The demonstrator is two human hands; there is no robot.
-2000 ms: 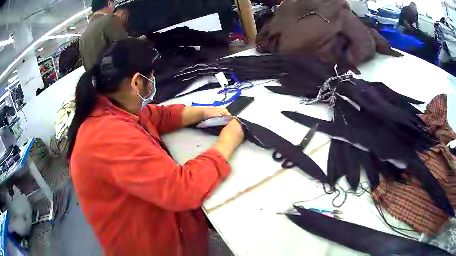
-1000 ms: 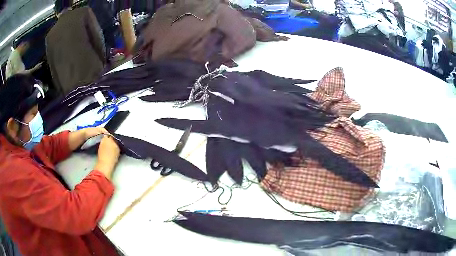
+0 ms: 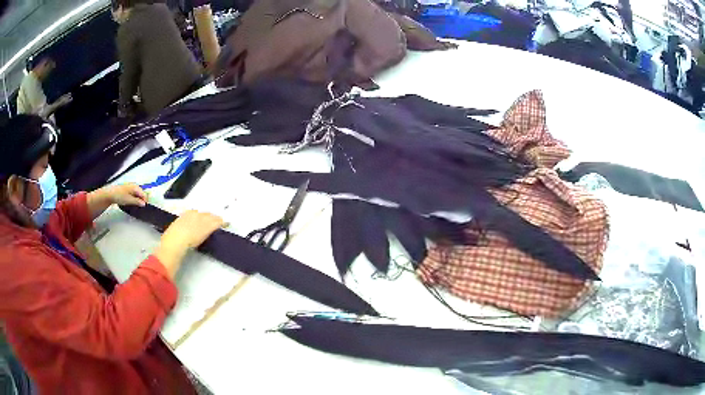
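Note:
Neither of my hands is in the picture. Nearest in front of me a long dark pointed fabric piece (image 3: 464, 347) lies across the near table (image 3: 232, 355), with a pale inner edge showing low down. A thin blue and pink pen (image 3: 332, 316) lies by its left tip. Beyond it a stack of dark pointed pieces (image 3: 417, 154) is fanned out, with a grey-white thread bundle (image 3: 321, 123) on top. A red-orange plaid cloth (image 3: 533, 239) lies crumpled partly under the stack.
At the left a masked person in red (image 3: 93, 301) has both hands on another dark piece (image 3: 270, 266). Black scissors (image 3: 282, 224), a phone (image 3: 188, 179) and a blue strap (image 3: 176, 163) lie nearby. Clear plastic (image 3: 641, 308) is at right, brown fabric (image 3: 309, 46) at the far side.
The view has swung right, bringing in the plastic. The other person's dark piece now lies flat and straight on the table, beside the scissors, and the phone is uncovered.

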